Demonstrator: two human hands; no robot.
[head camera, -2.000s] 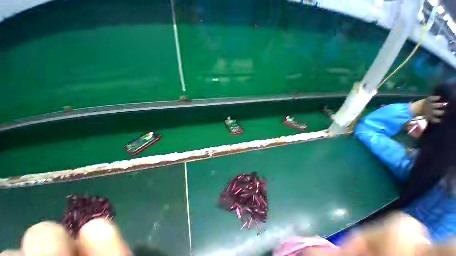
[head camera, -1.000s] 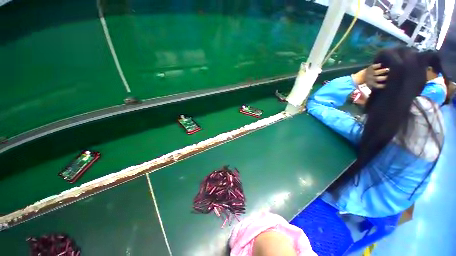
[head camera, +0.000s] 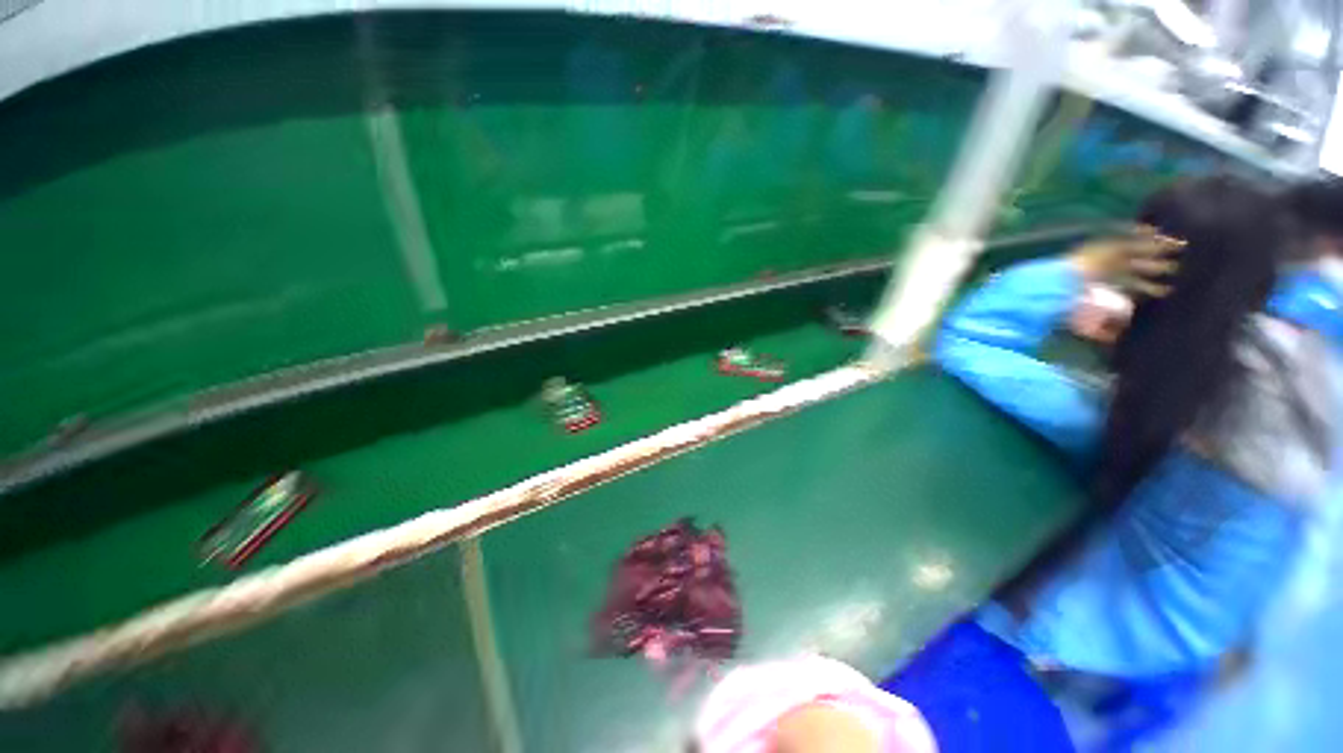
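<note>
The picture is blurred. A loose heap of dark red trim pieces lies on the green bench right of the pale seam. Another dark red heap is cut off by the bottom edge, left of the seam. My right arm's pink sleeve and a bit of bare skin show at the bottom edge, just below the right heap. My right hand itself is cut off below the picture. My left hand is not in view.
Phone units lie spaced on the green belt: one at left, one mid-belt, one farther right. A chipped raised rail separates bench and belt. A pale post stands behind. A person in blue sits at right by a blue stool.
Both hands' fingers, seen at the bottom two seconds ago, have left the picture. The view has swung to the right, then shifted slightly back, bringing more of the seated person into view.
</note>
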